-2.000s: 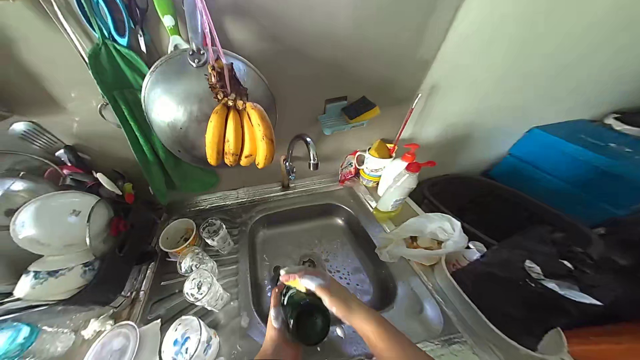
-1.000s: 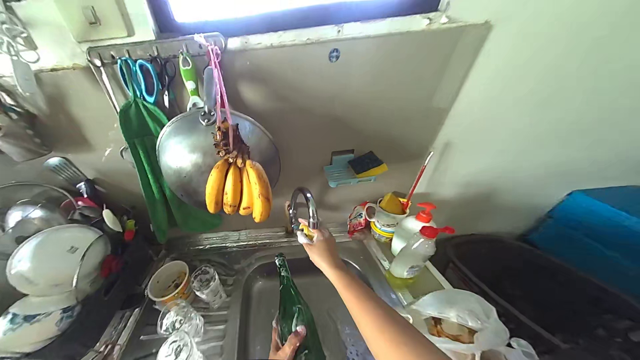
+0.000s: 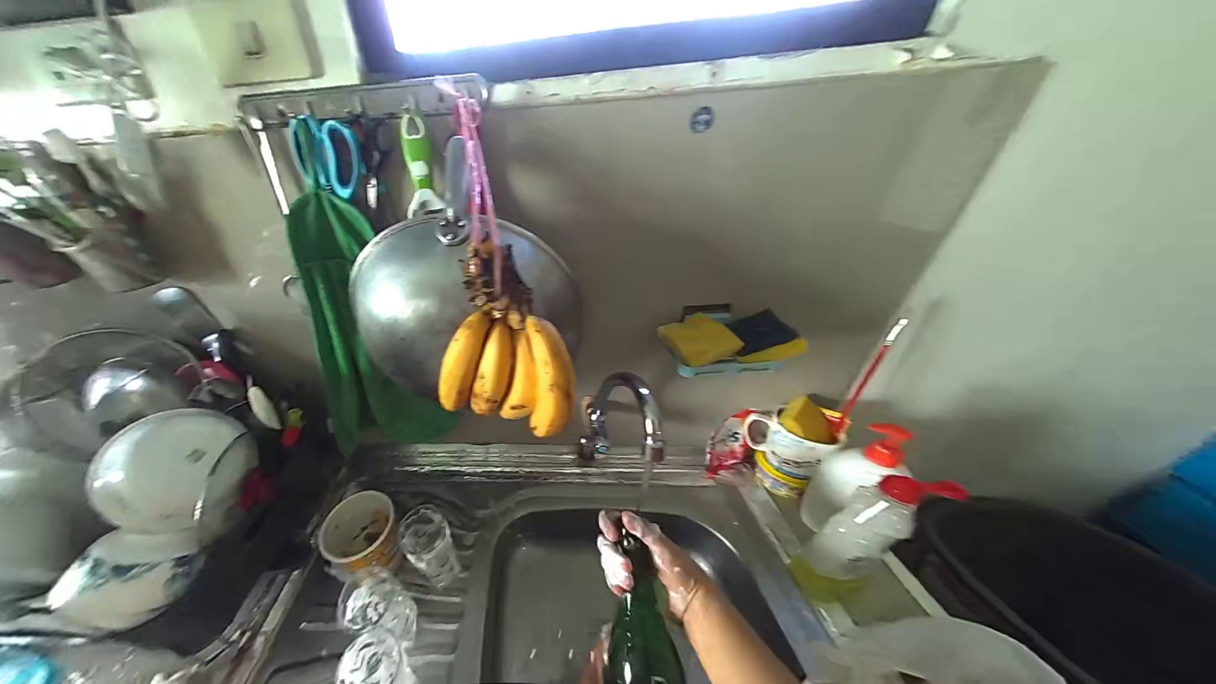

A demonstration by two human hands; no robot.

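A green glass bottle (image 3: 644,632) is held over the steel sink, its neck pointing up toward the faucet (image 3: 627,394). Soap suds cover the fingers of my right hand (image 3: 651,560), which are wrapped around the bottle's neck. Low in the view, my left hand (image 3: 596,657) is against the left side of the bottle, mostly hidden by it and by the frame's edge. A thin stream of water falls from the spout just above my right hand. The sink basin (image 3: 541,570) lies below. On the wall rack rests a yellow sponge (image 3: 701,340) beside a dark-topped one.
Drinking glasses (image 3: 429,543) and a paper cup (image 3: 359,532) stand on the left drainboard. Further left is a rack of dishes (image 3: 171,470). Pump bottles (image 3: 869,522) and a mug (image 3: 793,446) stand right of the sink. Bananas (image 3: 508,370) hang before a metal lid (image 3: 404,304).
The yellow sponge now lies on the wall rack, where one second ago only the dark-topped one showed. My right hand has moved from the faucet to the bottle's neck. Water now runs.
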